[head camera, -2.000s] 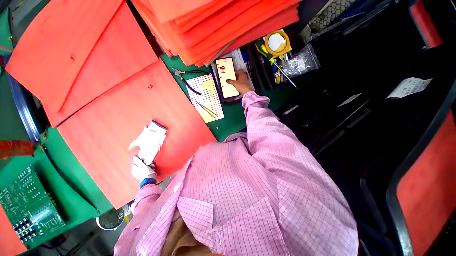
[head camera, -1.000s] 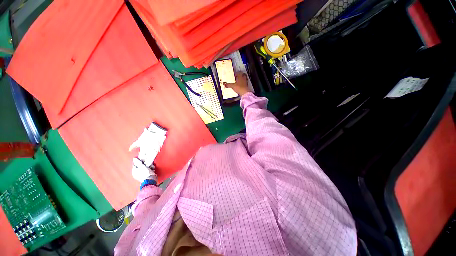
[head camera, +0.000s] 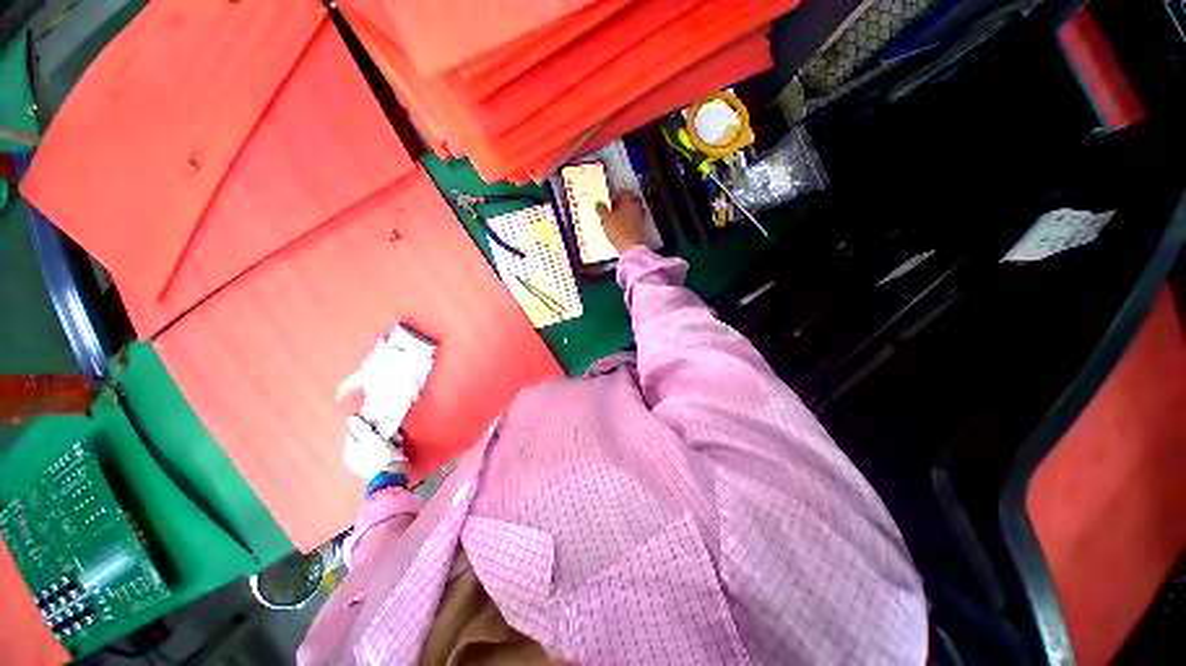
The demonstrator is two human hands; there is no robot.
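My right hand [head camera: 622, 221] is bare and has its fingers on the bright screen of a mobile phone [head camera: 588, 232], which lies on the bench right of the foam sheets. My left hand [head camera: 372, 449] wears a white glove and a blue wrist band. It holds a loose white glove [head camera: 395, 375] with a dark cuff over an orange-red foam sheet [head camera: 273, 371]. The fingertips of the left hand blend into the white cloth.
A stack of foam sheets [head camera: 546, 78] stands at the top. Side cutters [head camera: 494, 199] and a sticker sheet [head camera: 535, 267] lie left of the phone. A yellow round item [head camera: 717, 122] and clear plastic bag [head camera: 778, 172] are behind it. A green circuit board [head camera: 81, 544] is lower left.
My right hand has shifted slightly on the phone, and the screen content looks different. My left hand and the white glove have barely moved.
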